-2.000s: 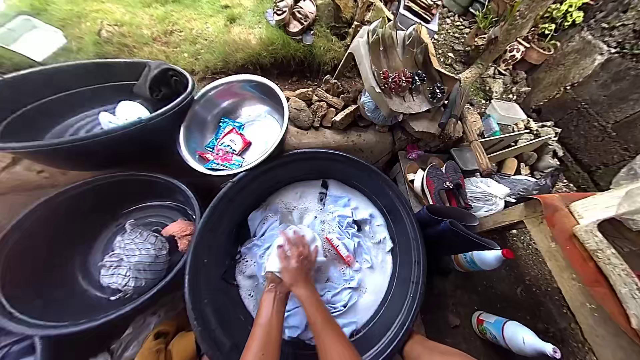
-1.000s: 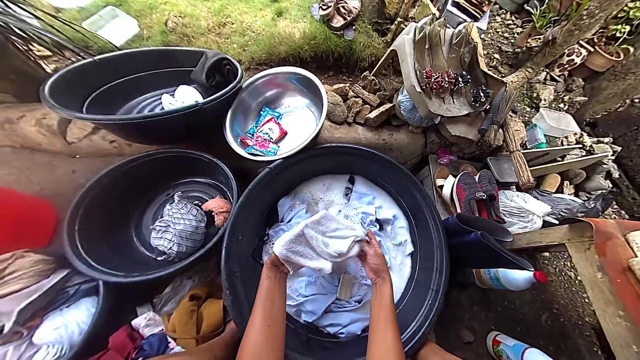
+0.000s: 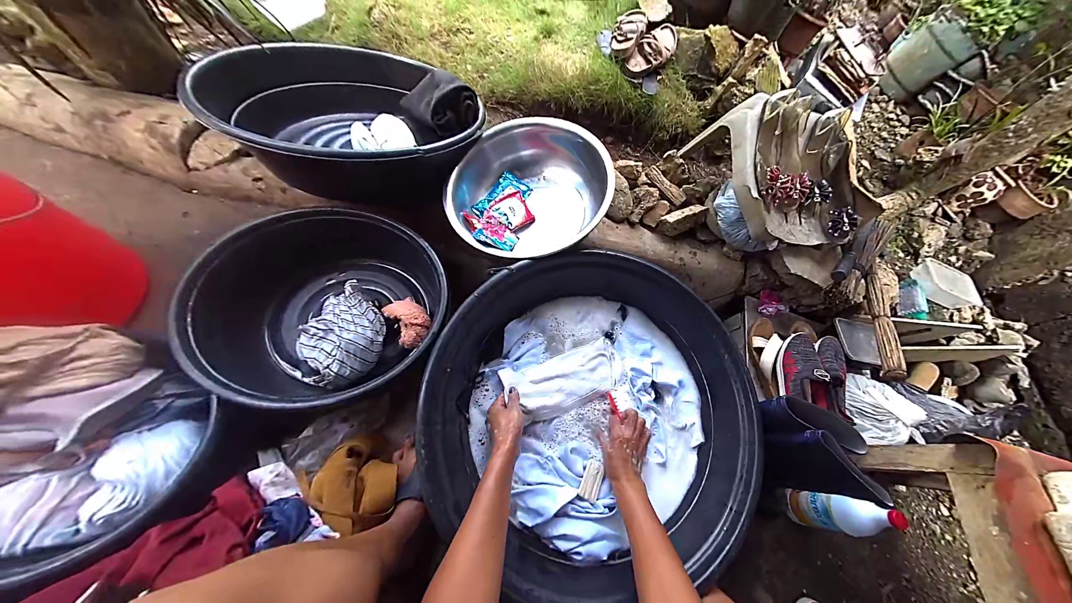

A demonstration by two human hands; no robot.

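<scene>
A large black plastic basin (image 3: pixel 729 444) holds light blue cloth (image 3: pixel 670 402) in sudsy water. My left hand (image 3: pixel 505 423) grips the near left end of a white cloth (image 3: pixel 569 378) that lies stretched over the blue one. At the right end of the white cloth, my right hand (image 3: pixel 625 440) is closed around a red-handled scrub brush (image 3: pixel 615 404), mostly hidden by the fingers and cloth. A pale bar of laundry soap (image 3: pixel 591 481) rests on the blue cloth just left of my right wrist.
Behind stands a steel bowl (image 3: pixel 599 159) with detergent sachets (image 3: pixel 502 209). Two more black basins (image 3: pixel 188 335) (image 3: pixel 201 92) and a laundry-filled tub (image 3: pixel 209 435) are at the left, near a red container (image 3: pixel 67 260). Shoes (image 3: pixel 800 364), boots (image 3: pixel 804 444) and a plastic bottle (image 3: pixel 842 512) lie at the right.
The white cloth, held up between both hands a second ago, now lies stretched out lower on the blue cloth. My right hand has taken hold of the red-handled brush.
</scene>
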